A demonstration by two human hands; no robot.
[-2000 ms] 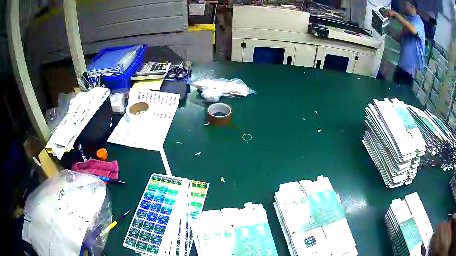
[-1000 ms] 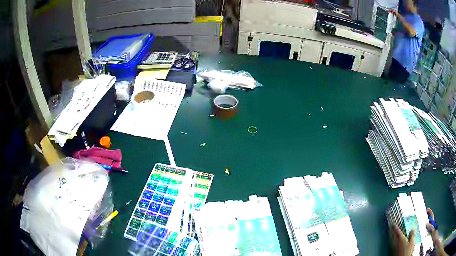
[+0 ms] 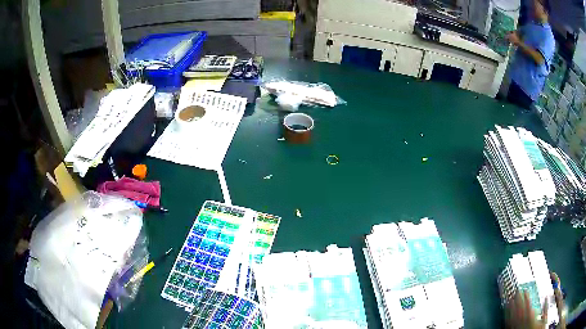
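Neither of my hands is in view. A flat stack of white and teal carton blanks (image 3: 311, 289) lies nearest in front, cut off by the bottom edge. A second stack of blanks (image 3: 414, 276) stands to its right. Left of them lies a label sheet (image 3: 212, 250) with a shiny blue-green grid, with white backing strips (image 3: 247, 257) over its right part. Another label sheet (image 3: 225, 311) overlaps its lower end at the bottom edge; what holds it, if anything, is not visible.
Another person's hands (image 3: 530, 311) touch a small carton pile (image 3: 527, 279) at lower right. A tall carton stack (image 3: 517, 183) leans behind. Brown tape roll (image 3: 299, 128), printed list (image 3: 199, 132), blue tray (image 3: 164, 61) and plastic bag (image 3: 87, 257) lie around. A person in blue (image 3: 533, 58) stands far right.
A second label sheet has appeared at the bottom left and shifted slightly right. The other person's hands have come onto the small pile at right. The view has shifted slightly.
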